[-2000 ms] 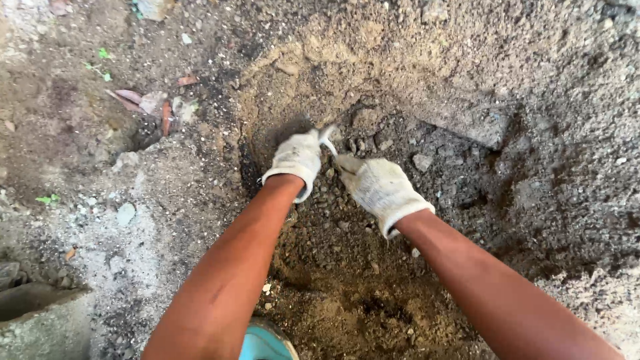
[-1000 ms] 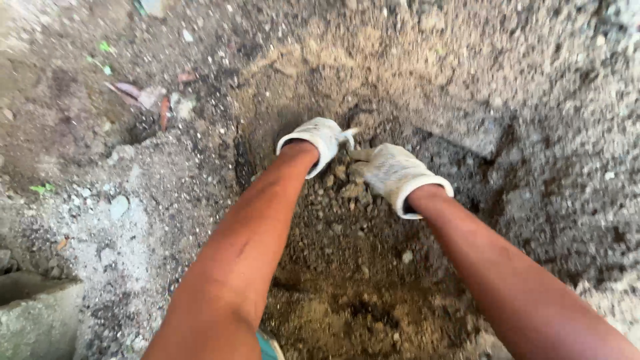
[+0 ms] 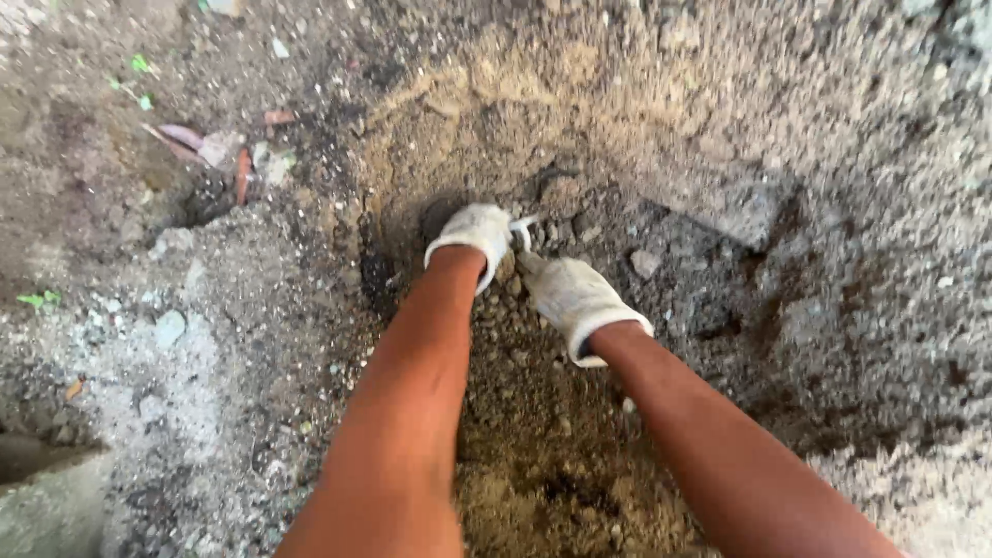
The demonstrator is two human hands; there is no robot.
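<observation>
Both hands wear off-white knit gloves soiled with dirt and are low in a shallow hollow of loose soil point(image 3: 535, 434). My left hand point(image 3: 474, 236) is bent down at the soil, its fingers mostly hidden below the glove. A thin white strip point(image 3: 524, 226), perhaps a loose part of the glove, shows at its right side. Just to the right, my right hand point(image 3: 577, 298) points its fingers down and left at the pebbly soil near that strip. Small stones and clods point(image 3: 511, 283) lie between the hands. Whether either hand holds anything is hidden.
A grey stone or clod point(image 3: 645, 263) lies right of the hands, and a larger flat-faced block point(image 3: 748, 221) is half buried beyond it. Dry leaves point(image 3: 182, 139) lie at the upper left. A concrete edge point(image 3: 54, 496) stands at the lower left. Small green sprouts point(image 3: 39, 299) show at the left.
Both hands stay low in the hollow with only small shifts. The turquoise thing at the bottom edge, seen earlier between the arm and the soil, is out of sight now.
</observation>
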